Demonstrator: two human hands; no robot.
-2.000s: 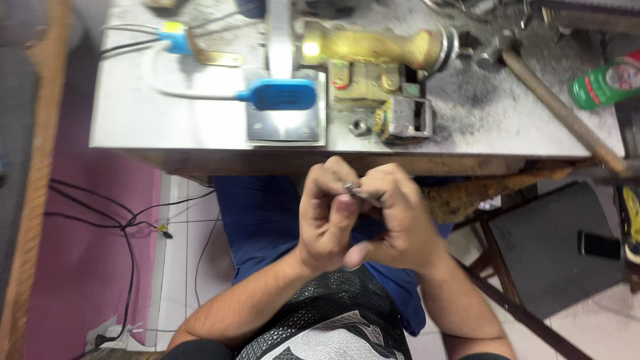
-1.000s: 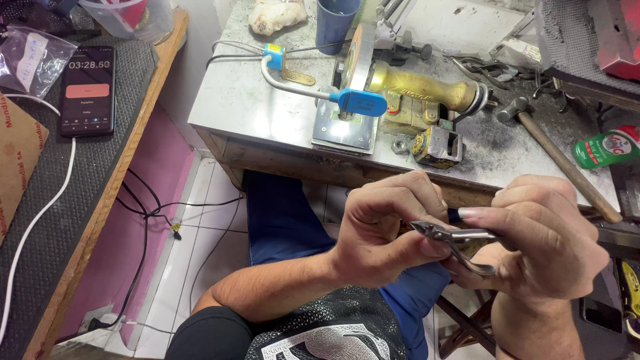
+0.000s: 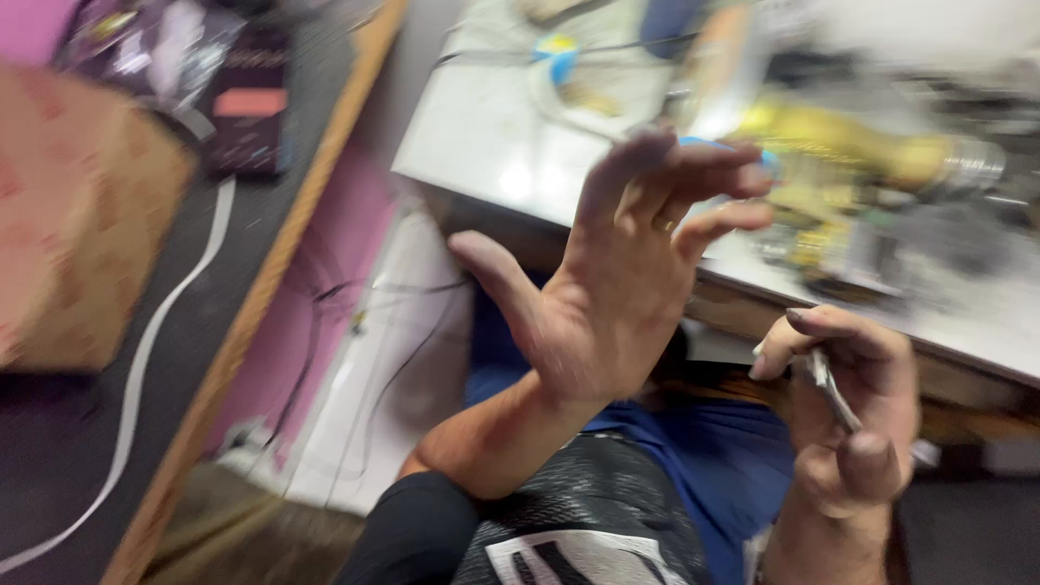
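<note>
My left hand (image 3: 621, 284) is raised in the middle with its fingers apart and nothing in it, in front of the edge of the white bench (image 3: 487, 154). At the right, lower down, my right hand (image 3: 853, 398) is closed around a small metal hand tool (image 3: 830, 390), whose kind the blur hides. Behind my left fingers lies a blue cable-end piece (image 3: 768, 162), partly covered. A yellow, motor-like tool (image 3: 861, 146) is on the bench to the right of it.
On the dark mat of the left table (image 3: 325, 73) are a phone (image 3: 248, 106), a clear plastic bag (image 3: 154, 41), a brown cardboard piece (image 3: 81, 219) and a white cable (image 3: 150, 341). Thin black cables (image 3: 317, 292) hang between the two tables.
My hands were together around the metal tool; now they are apart. My left hand has let go and opened, while my right keeps the tool. The view has shifted toward the left table.
</note>
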